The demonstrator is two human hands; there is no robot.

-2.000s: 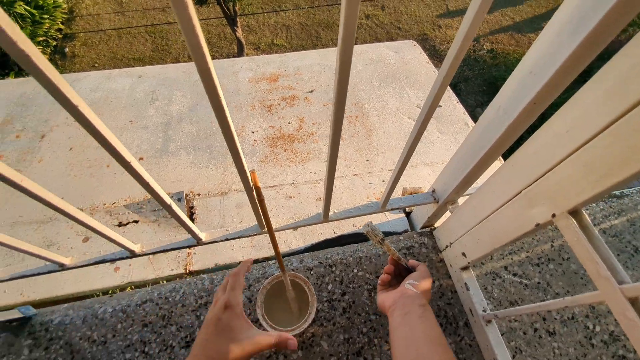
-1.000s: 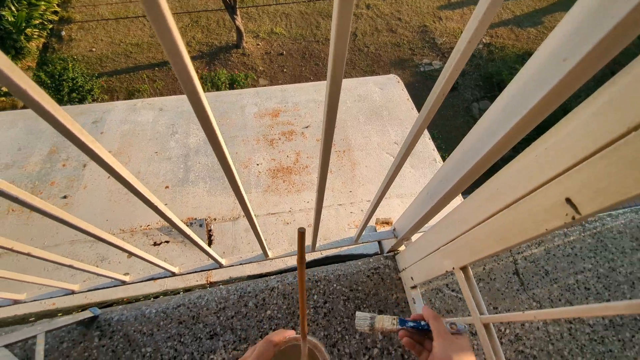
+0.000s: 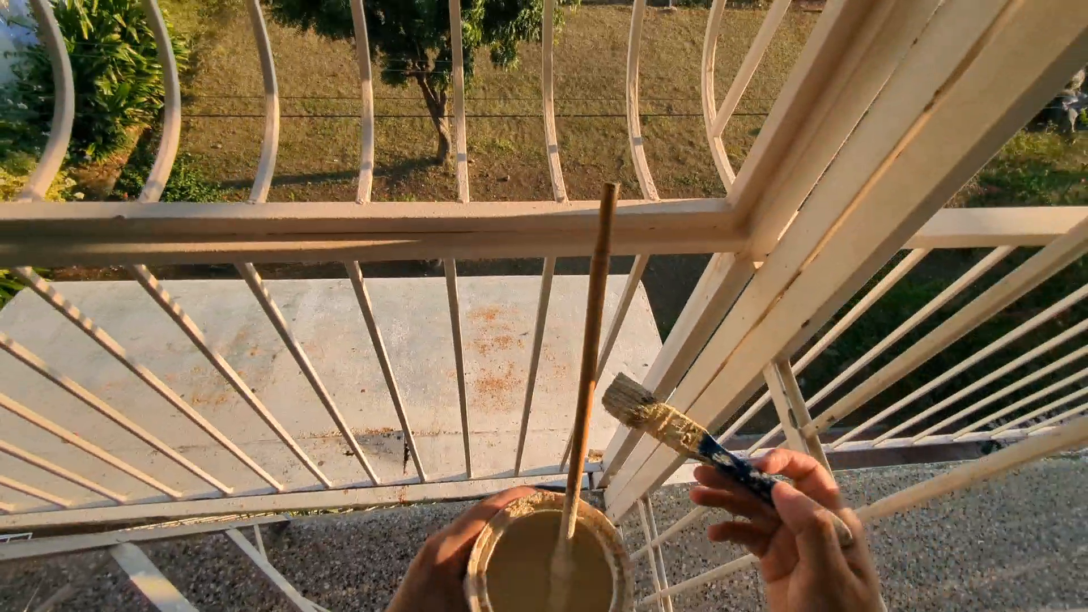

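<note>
At the bottom centre, my left hand (image 3: 455, 552) holds a round container of beige paint (image 3: 544, 565) from its left side. A thin wooden stick (image 3: 588, 365) stands in the paint, leaning slightly right and rising above the rim. My right hand (image 3: 799, 527) grips the dark blue handle of a paintbrush (image 3: 671, 425). The brush's bristles and ferrule are crusted with paint and point up and left, just right of the stick and above the container. Behind both stands a cream metal railing (image 3: 365, 229) with vertical bars; its thick corner post slants up to the right.
Another barred panel (image 3: 926, 331) runs along the right side. Beyond the bars lies a pale concrete slab (image 3: 323, 340) with rusty stains. Speckled flooring (image 3: 357, 561) lies below, crossed by metal bars at lower left. Farther out are a tree (image 3: 435, 93) and dry grass.
The container, on the speckled floor two seconds ago with my left hand beside it, is now held up. The brush in my right hand has risen beside the stick. The view has tilted up.
</note>
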